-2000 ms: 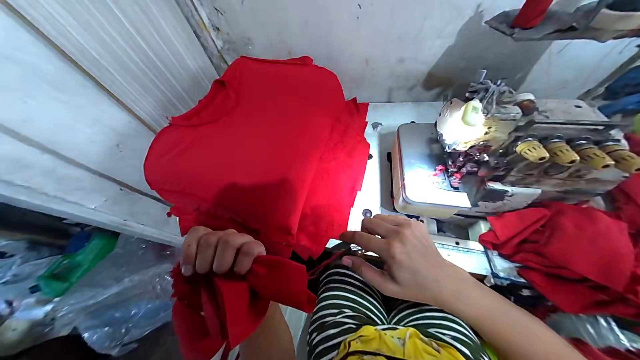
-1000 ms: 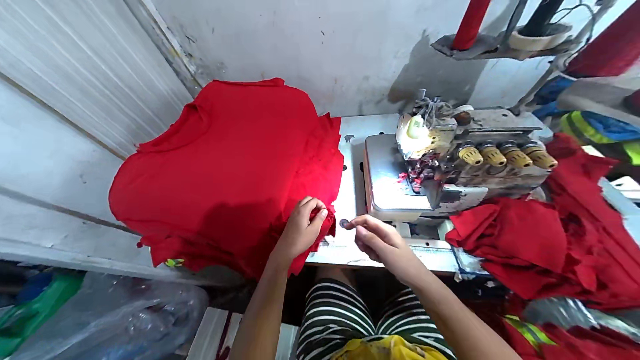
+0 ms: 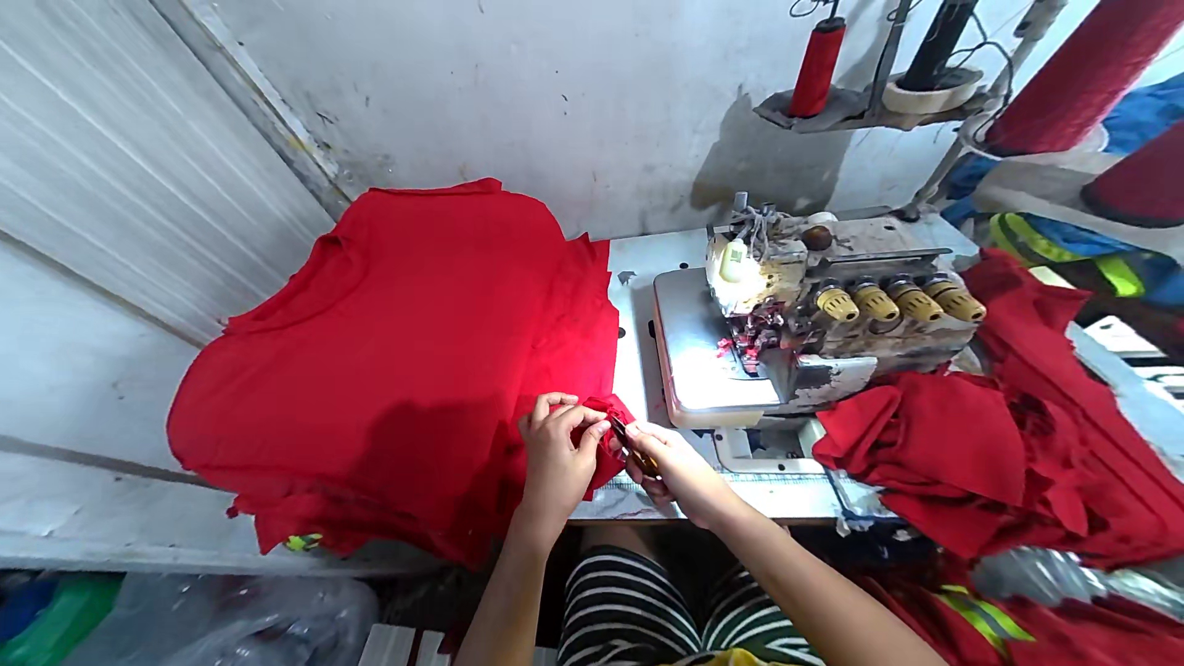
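A pile of red knit garments (image 3: pixel 416 324) lies on the left part of the sewing table. Near the table's front edge, my left hand (image 3: pixel 562 444) pinches a small bunched piece of red fabric (image 3: pixel 606 472) between thumb and fingers. My right hand (image 3: pixel 671 467) grips small thread snips (image 3: pixel 634 449), with their blades at the fabric beside my left fingertips. Whether the blades are apart cannot be told. An overlock sewing machine (image 3: pixel 832 305) with its lamp lit stands to the right of both hands.
More red cloth (image 3: pixel 953 444) is heaped right of the machine and hangs over the table's edge. Thread cones, one of them red (image 3: pixel 819 69), stand on a rack behind. A white wall borders the back and left. Plastic bags (image 3: pixel 250 620) lie at lower left.
My hands, apart a second ago, have come together at a bunched piece of red cloth. Two seconds ago my left hand held up a strip of red fabric. The view has shifted.
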